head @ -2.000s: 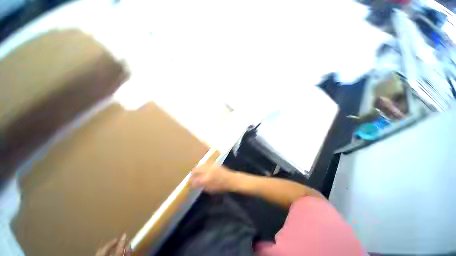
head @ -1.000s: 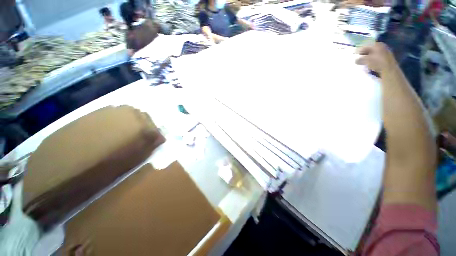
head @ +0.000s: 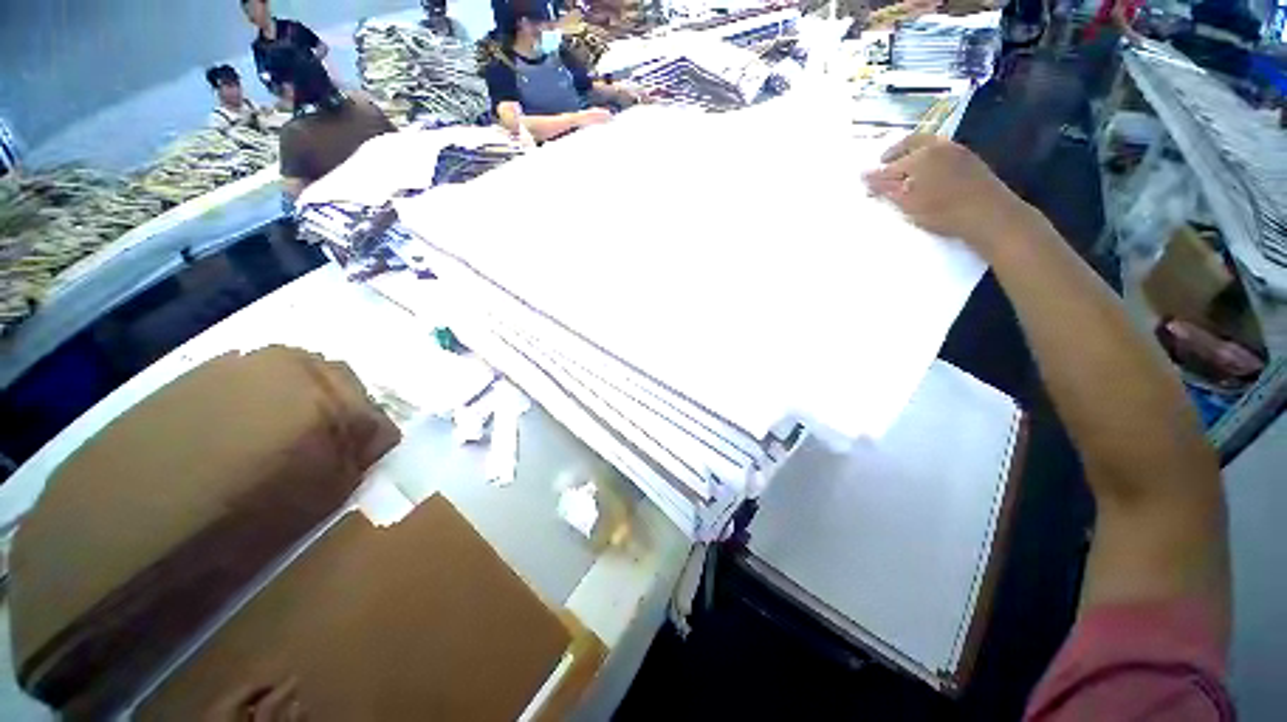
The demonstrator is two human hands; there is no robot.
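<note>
My right hand (head: 925, 184) reaches far out at the upper right, its fingers closed on the far right edge of the top white sheet (head: 678, 254). This sheet lies on a stack of white sheets, whose layered edges (head: 607, 409) fan out at the near left side. A brown panel (head: 409, 607) with a notched far corner lies at the lower left, its near part cut off by the picture's edge. Fingertips of my left hand (head: 268, 700) show faintly over the panel at the bottom edge; the rest is out of the picture.
A thick brown stack (head: 184, 494) stands beyond the panel. White scraps (head: 577, 508) lie between panel and white sheets. A lower pile of white sheets (head: 889, 522) is at the right. Several people are at the back, one in a mask (head: 544, 85). A shelf rack stands at the right.
My right hand has gone from the panel's near edge to the far edge of the white sheet. Since one second ago, the hand and the sheet's edge appear further left as the view shifted.
</note>
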